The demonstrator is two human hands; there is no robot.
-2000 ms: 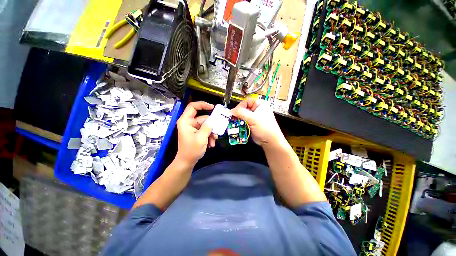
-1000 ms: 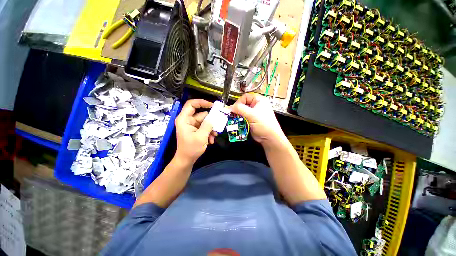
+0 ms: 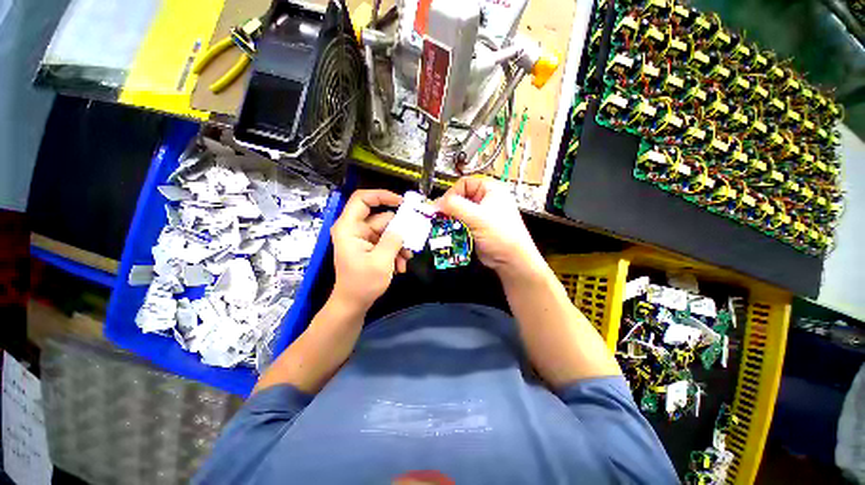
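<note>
My left hand (image 3: 365, 248) is bare and grips a flat white part (image 3: 411, 224) between thumb and fingers. My right hand (image 3: 486, 220) is bare, its fingertips pinched at the upper right edge of the white part, where short wires run to a green circuit board (image 3: 450, 243). The board hangs just right of the white part, below my right fingers. The dark soldering tip (image 3: 432, 161) of the soldering machine (image 3: 444, 57) points down right above the white part. Whether it touches cannot be told. What exactly my right fingertips pinch is too small to tell.
A blue bin (image 3: 116, 301) full of white parts is at left. A yellow crate (image 3: 759, 379) of soldered units is at right. A black fan (image 3: 294, 80) and yellow pliers (image 3: 226, 59) are behind at left. A black board sheet (image 3: 607, 180) bears rows of boards at upper right.
Both hands and the held parts have shifted very slightly up and left since the oldest frame. The grips look the same.
</note>
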